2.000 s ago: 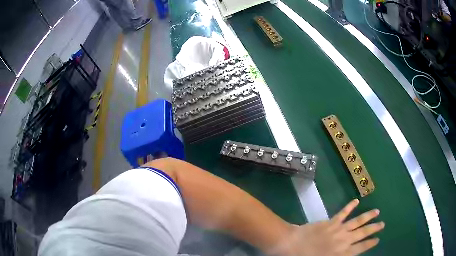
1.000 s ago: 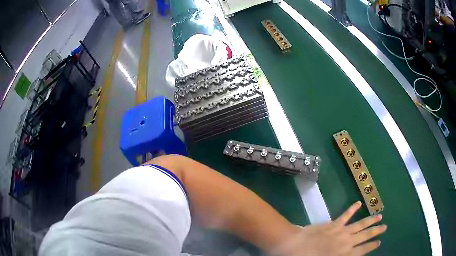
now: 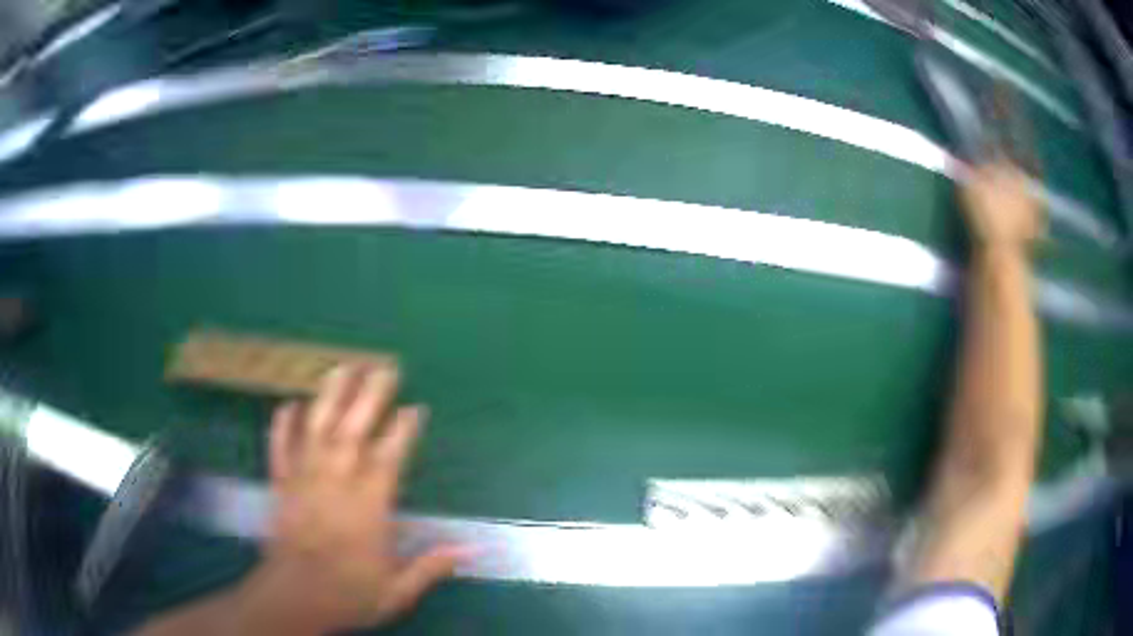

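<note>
The picture is blurred. A gold-brown fixture bar (image 3: 230,360) lies on the green surface at the left. My left hand (image 3: 338,478) is over its right end, palm down with fingers spread; whether the fingertips touch it is unclear. A pale bar with a row of slanted dark marks (image 3: 764,499) lies at the near silver strip, right of centre. My right hand (image 3: 1004,205) reaches far out at the upper right, fingers blurred. A long grey bar-like thing (image 3: 950,99) and something brownish are at its fingers; whether it grips them cannot be told.
Bright metal strips (image 3: 696,230) run lengthwise across the green worktop (image 3: 596,336). A blurred grey piece (image 3: 118,522) stands slanted at the lower left near strip. A small dark brown shape (image 3: 13,317) is at the left edge. Blurred equipment lies along the far edge.
The view has swung right. The large stack, blue stool and white bag have left the picture. My right arm and the pale bar have come into view. My left hand stays spread near the gold-brown bar.
</note>
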